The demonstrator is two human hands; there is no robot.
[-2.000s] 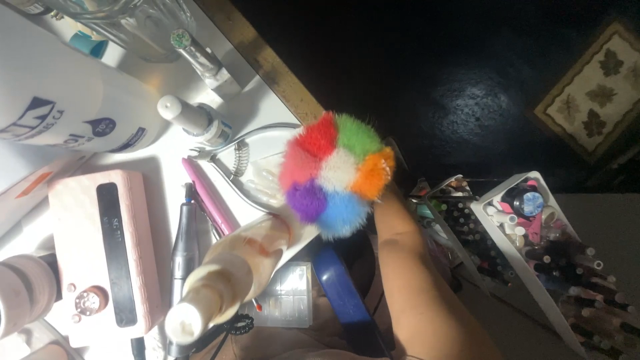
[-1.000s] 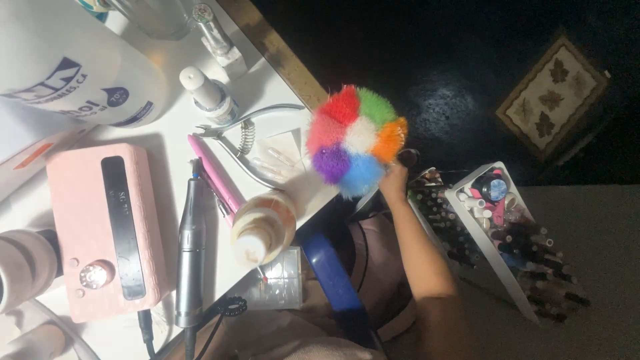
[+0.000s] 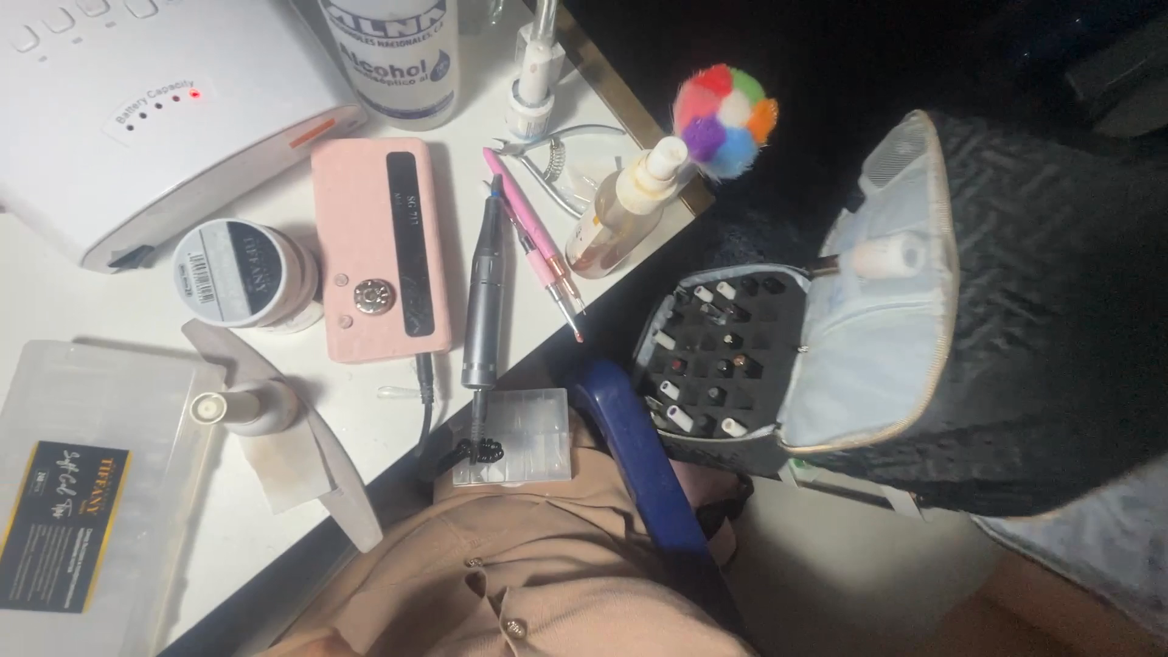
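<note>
Neither hand shows. A blurred patch of skin, likely my right forearm, is at the bottom right edge below a black quilted bag [image 3: 1022,401]; any hand there is hidden. A zippered case [image 3: 792,436] stands open beside the table, with nail polish bottles in its black foam insert [image 3: 757,333] and its pale lid lining [image 3: 867,338] turned toward the right. A multicoloured pompom [image 3: 730,114] is at the table corner, behind a spray bottle [image 3: 620,219]. Cuticle nippers [image 3: 558,182], pink pens [image 3: 538,233] and a nail drill handpiece [image 3: 485,292] lie to the left.
On the white table are a pink drill control box [image 3: 365,255], a white nail lamp [image 3: 173,119], an alcohol bottle [image 3: 401,64], a jar [image 3: 242,278], a nail file [image 3: 338,474] and a clear plastic box [image 3: 100,392]. A blue chair arm [image 3: 639,456] is beside my lap.
The hand and forearm near the pompom have left that spot. The open case and black bag now show at the right, where a white holder of bottles was seen. The view has shifted.
</note>
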